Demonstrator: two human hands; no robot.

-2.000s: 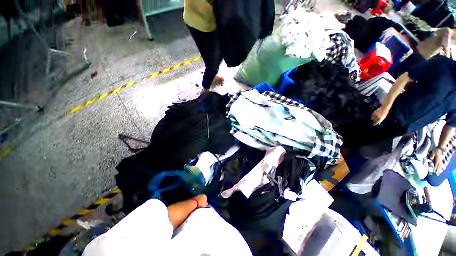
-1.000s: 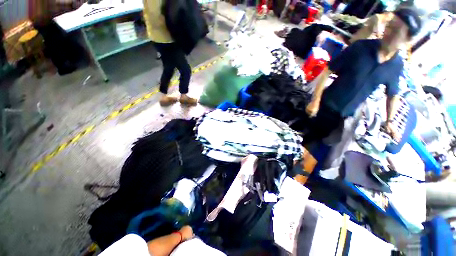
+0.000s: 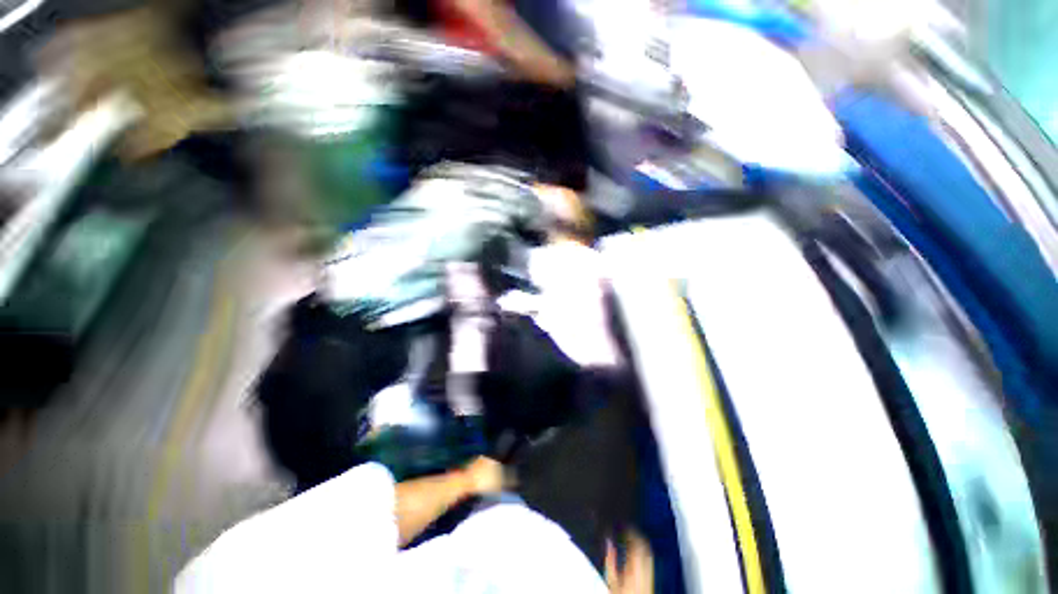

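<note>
The frame is strongly blurred. A long yellow template strip (image 3: 722, 447) lies on the white pressing table (image 3: 812, 383), with a black fabric strip (image 3: 743, 453) along its right side. My left hand (image 3: 485, 473) shows beyond a white sleeve, in front of the dark garments and left of the table. Its fingers are too blurred to read. My right hand (image 3: 629, 566) is at the bottom edge, partly cut off, left of the template. Whether it holds anything cannot be told.
Another dark strip (image 3: 888, 383) runs along the table farther right. Dark garments (image 3: 325, 383) are heaped left of the table, with pale and plaid cloth (image 3: 406, 250) behind and a pinkish piece (image 3: 469, 337). A green sack (image 3: 342, 174) stands beyond. A blue surface (image 3: 940, 221) is at upper right.
The view has swung right, bringing more of the table and the template into the picture. My right hand has appeared at the bottom edge. The standing people are no longer clearly visible.
</note>
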